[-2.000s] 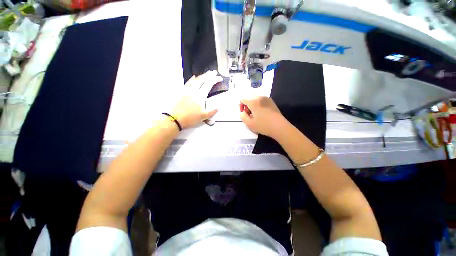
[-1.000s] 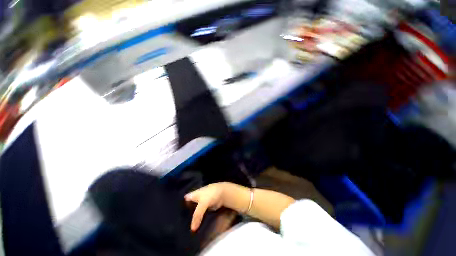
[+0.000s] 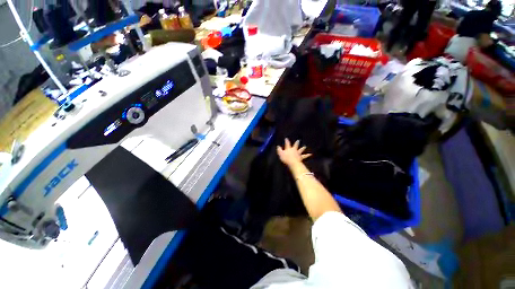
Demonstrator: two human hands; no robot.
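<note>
My right hand [image 3: 293, 153] is spread with fingers apart on black cloth pieces [image 3: 305, 127] piled at the near side of a blue bin [image 3: 377, 224]. It grips nothing that I can see. My left hand is out of the picture. A black cut panel [image 3: 141, 195] lies on the sewing table and hangs over its front edge. The white JACK sewing machine head [image 3: 132, 115] stands behind it at the left. Dark thread snips [image 3: 182, 150] lie on the bed beside the panel.
A red slotted basket [image 3: 341, 76] stands beyond the blue bin. Tape rolls [image 3: 236, 100] lie at the table's right end. The blue table edge [image 3: 234, 148] runs between the machine and the bin. A white cloth bundle [image 3: 432, 90] lies on the right.
The view has swung right to the bins. My right hand has moved from the needle area, past my lap, to the black pile. My left hand has left the picture.
</note>
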